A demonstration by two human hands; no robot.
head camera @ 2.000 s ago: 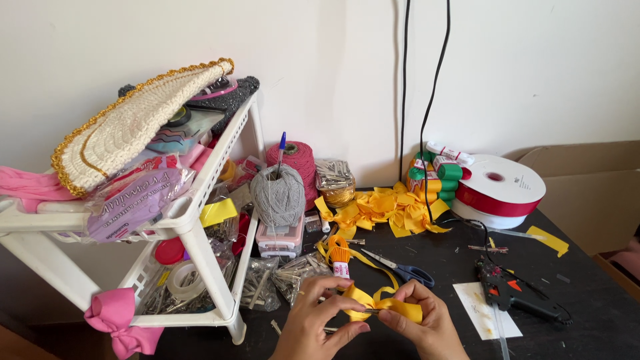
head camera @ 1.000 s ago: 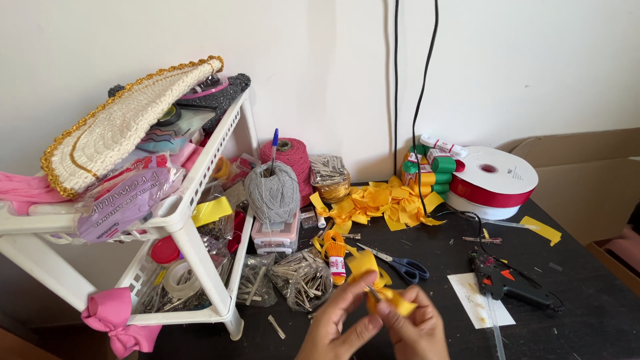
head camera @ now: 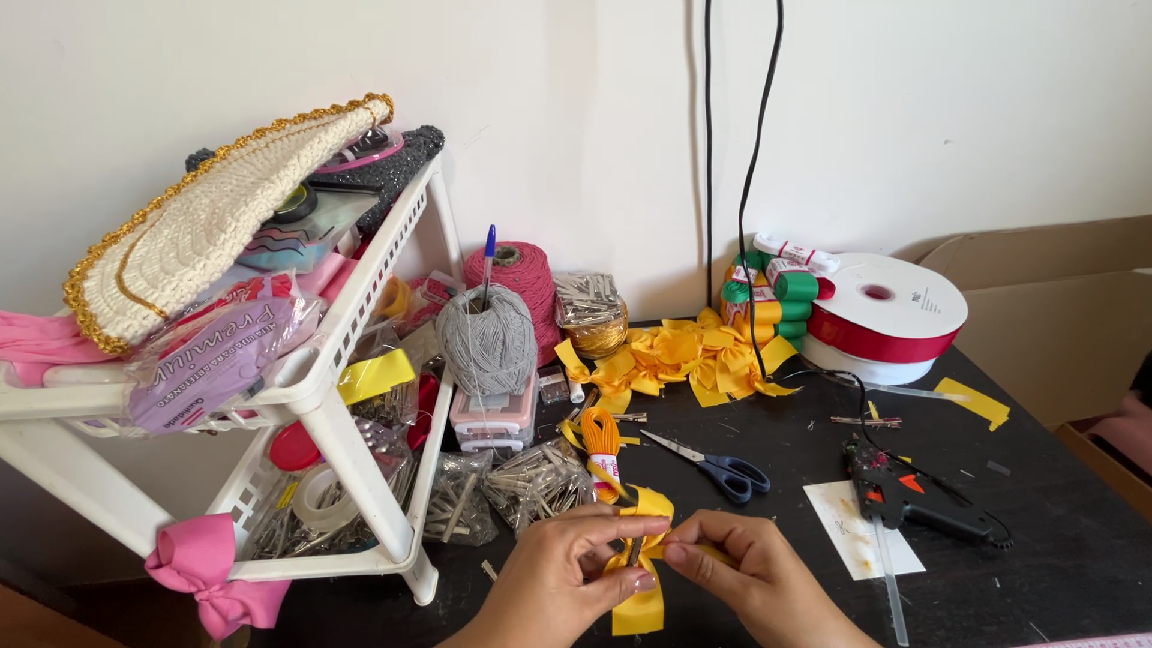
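My left hand (head camera: 571,571) grips a yellow ribbon bow (head camera: 641,607) and a metal hair clip (head camera: 634,551) lying against its middle. At the bow's right side, my right hand (head camera: 751,571) pinches a narrow yellow strip between thumb and index finger. Just behind the hands is a bundle of orange-yellow cord (head camera: 600,436) with a paper band. Scissors with dark blue handles (head camera: 733,477) lie on the black table beyond my right hand. A black hot glue gun (head camera: 909,495) rests at the right, by a stained white card (head camera: 855,531).
A white plastic shelf (head camera: 351,486) full of supplies stands left. Bags of metal clips (head camera: 540,481), grey yarn (head camera: 488,342) and pink yarn (head camera: 526,279) sit near it. Along the wall lie a pile of yellow bows (head camera: 684,355), ribbon rolls (head camera: 792,310) and a large spool (head camera: 886,306). Black cables hang down.
The bow has been turned so its ends point up and down, with the clip now visible along it. My right hand has moved to its right side, drawing a narrow strip outward.
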